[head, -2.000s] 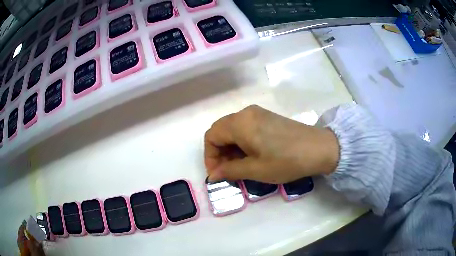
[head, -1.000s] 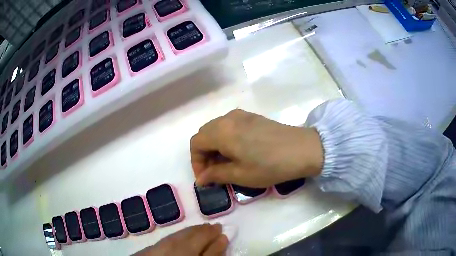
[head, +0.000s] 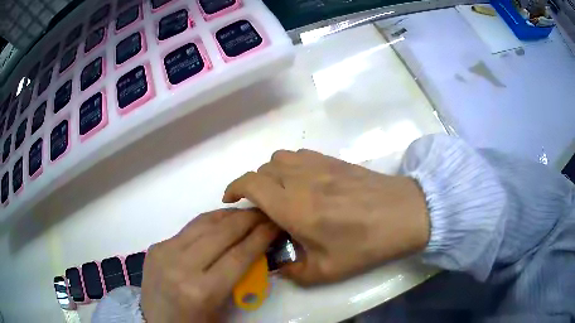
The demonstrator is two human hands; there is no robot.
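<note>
A smartwatch unit (head: 283,252) with a dark glossy face lies on the cream-white table, mostly covered by both hands. My left hand (head: 205,262) is over its left side and holds an orange film scraper (head: 252,285), whose handle points toward me; its head is hidden. My right hand (head: 343,214) is around the unit's right side, thumb low beside it and fingers above, close against my left hand. Whether it grips the unit is hidden. A row of pink-rimmed units (head: 113,273) lies to the left, partly behind my left hand.
A thick white foam tray (head: 189,94) with rows of pink-rimmed units stands at the upper left. A blue parts bin (head: 524,24) of mixed items sits at the far upper right, by a white sheet (head: 488,35). The table's curved edge (head: 378,296) is near me.
My left hand has come in from the lower left to the unit, and the orange scraper now shows in it. My right hand has opened somewhat and shifted onto the unit's right side.
</note>
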